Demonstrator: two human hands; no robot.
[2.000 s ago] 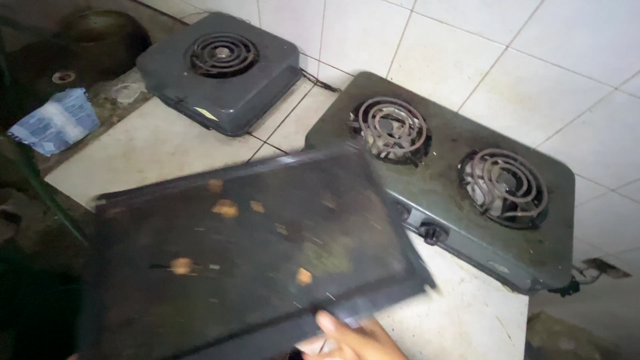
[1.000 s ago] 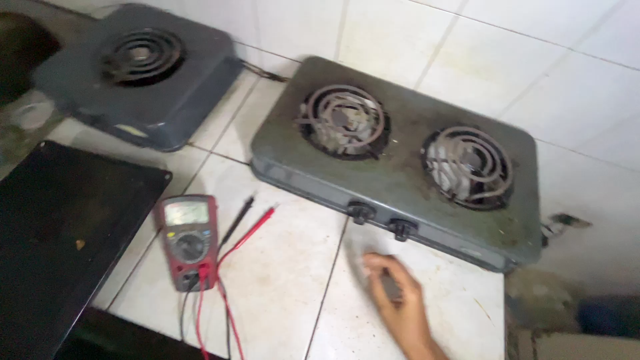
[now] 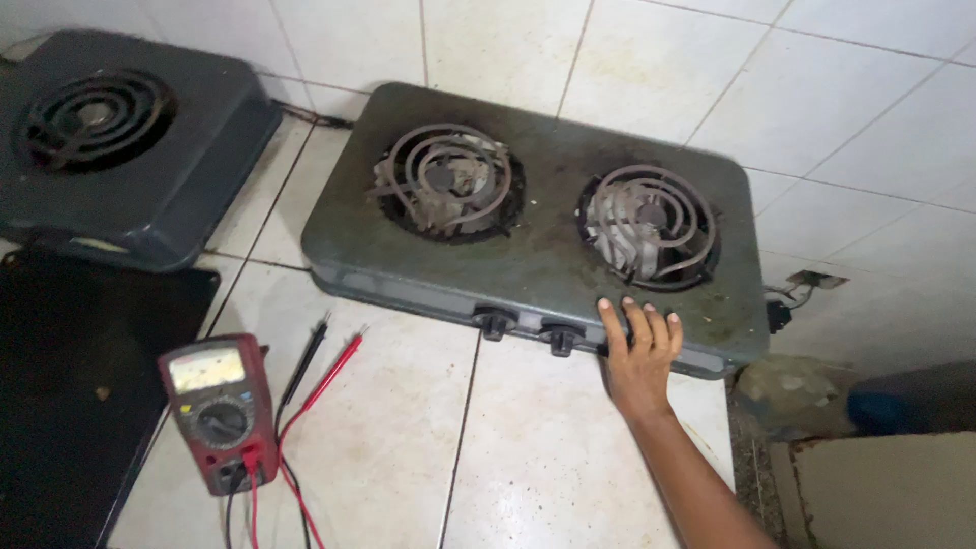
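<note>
My right hand rests its fingertips on the front edge of a green-grey two-burner electric hot plate, right of its two black control knobs. The burners are a left coil and a right coil, both with crumpled foil-like lining beneath. A red digital multimeter lies on the tiled counter, its black probe and red probe beside it, tips toward the hot plate. A flat dark metal panel lies to its left. My left hand is out of view.
A single-burner hot plate stands at the left on the counter. White wall tiles run behind. A wall outlet with wires hangs near the hot plate's right end. Beyond the counter's right edge are a plastic bag and a blue object.
The dark panel, held up in my hand two seconds ago, now lies at the left. My right hand has moved from in front of the knobs onto the hot plate's front edge.
</note>
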